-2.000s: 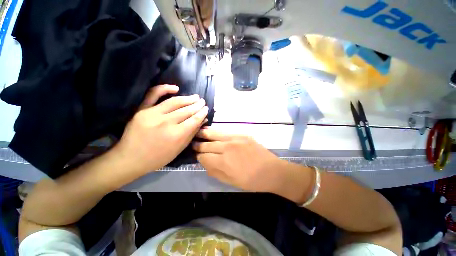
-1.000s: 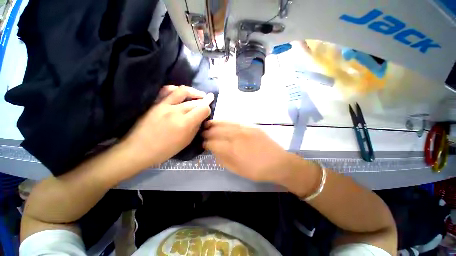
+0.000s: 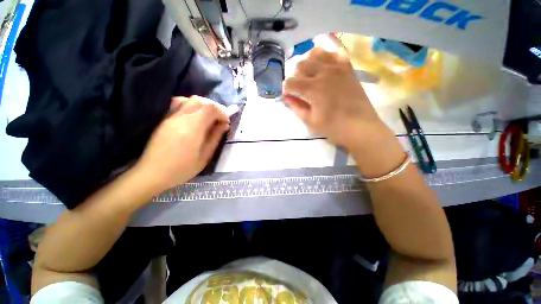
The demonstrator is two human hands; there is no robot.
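Note:
The black garment piece lies over the left of the table, its right edge by the presser foot. My left hand grips the garment's edge just in front of the presser foot, fingers bent. My right hand is off the cloth, right of the dark cylindrical attachment, with its fingers curled. Whether it holds anything cannot be told. The white sewing machine head stands above. A small white patch shows at my left fingertips.
Dark green thread snips lie right of my right forearm. Red and yellow scissors handles are at the far right edge. A yellow translucent bundle lies behind. A ruler band runs along the front edge.
My right hand has left the cloth and moved right and away from me, beside the dark attachment. My left hand stays on the cloth. The view has shifted slightly.

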